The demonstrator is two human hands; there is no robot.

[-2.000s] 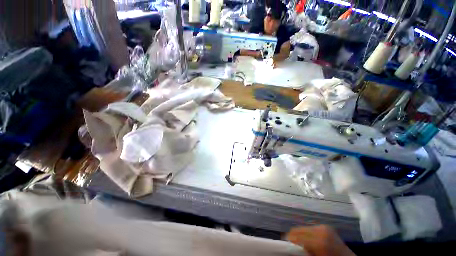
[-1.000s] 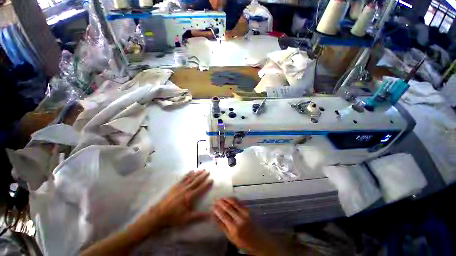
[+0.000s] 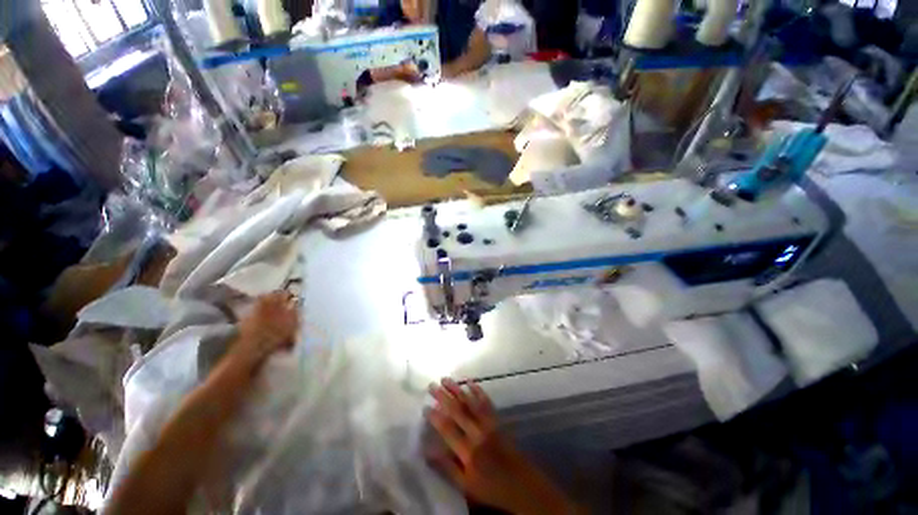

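Note:
The off-white garment piece (image 3: 332, 433) lies over the table's front edge, left of and in front of the needle, and hangs toward me. My left hand (image 3: 270, 324) is at the left side of it, by the heap of cut panels (image 3: 242, 226); its fingertips are blurred against the cloth. My right hand (image 3: 465, 427) lies with fingers slightly spread on the cloth's right edge at the table front. The presser foot and needle (image 3: 465, 317) of the JACK sewing machine (image 3: 624, 236) are lit, with no hand at them.
Two white pads (image 3: 775, 342) sit at the right front edge. A crumpled white tuft (image 3: 574, 320) lies under the machine arm. Behind are grey scraps (image 3: 465, 161), a pale cloth heap (image 3: 579, 131) and thread cones (image 3: 652, 22). Another person's hands are at the opposite machine (image 3: 362, 65).
My left hand has moved left and away from me, from near the needle to the panel heap. The cloth in front is more bunched. My right hand has stayed nearly in place.

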